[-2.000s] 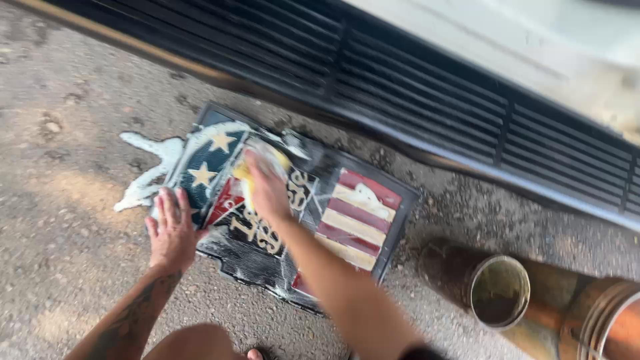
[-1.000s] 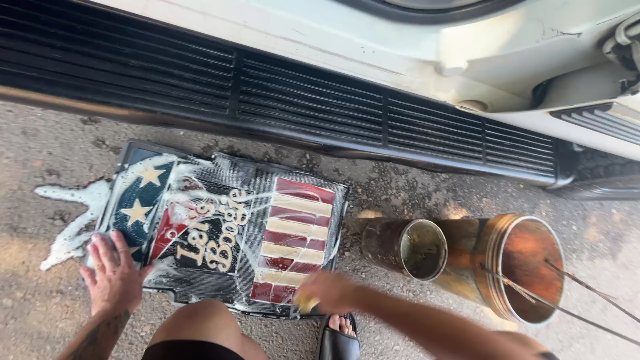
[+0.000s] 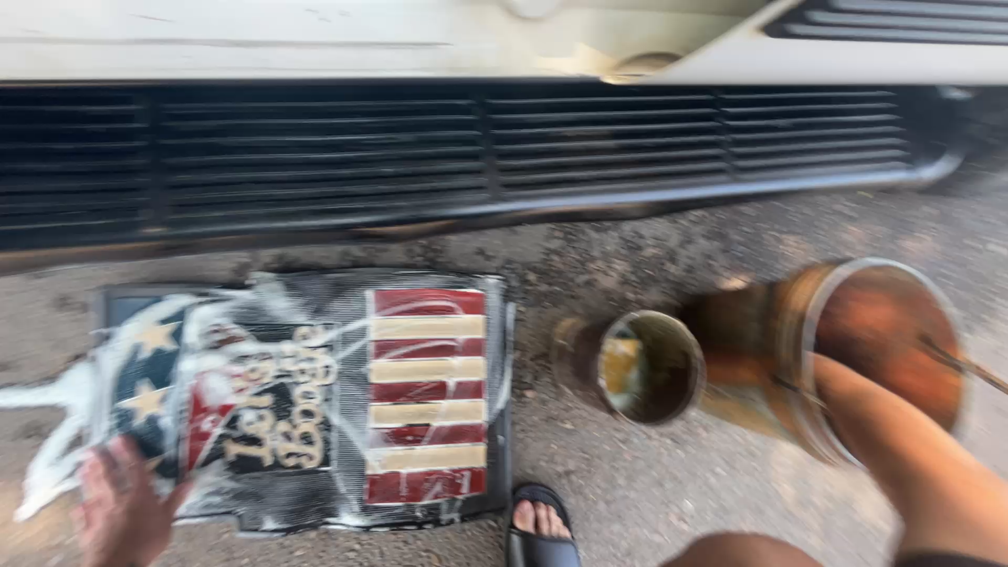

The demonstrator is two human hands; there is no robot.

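Observation:
A soapy rubber floor mat [image 3: 429, 394] with stars, stripes and raised lettering lies flat on the asphalt. My left hand [image 3: 126, 496] rests at its lower left corner, fingers spread, holding nothing. My right forearm reaches into a large rusty metal bucket [image 3: 787, 378] at the right; that hand is hidden inside it. Between mat and bucket stands a smaller metal can [image 3: 563, 354] with a yellow and pale sponge [image 3: 622, 364] in it. White foam [image 3: 59, 417] spreads on the ground left of the mat.
A vehicle's black ribbed running board [image 3: 331, 165] spans the view above the mat, below a pale body panel [image 3: 236, 39]. A foot in a black slide sandal [image 3: 542, 535] stands just right of the mat's lower corner. The bucket has a thin handle [image 3: 976, 370].
My right hand has left the mat and gone right, into the large bucket. The sponge it rubbed with earlier is no longer on the mat. My left hand stays by the mat's corner. The view has turned.

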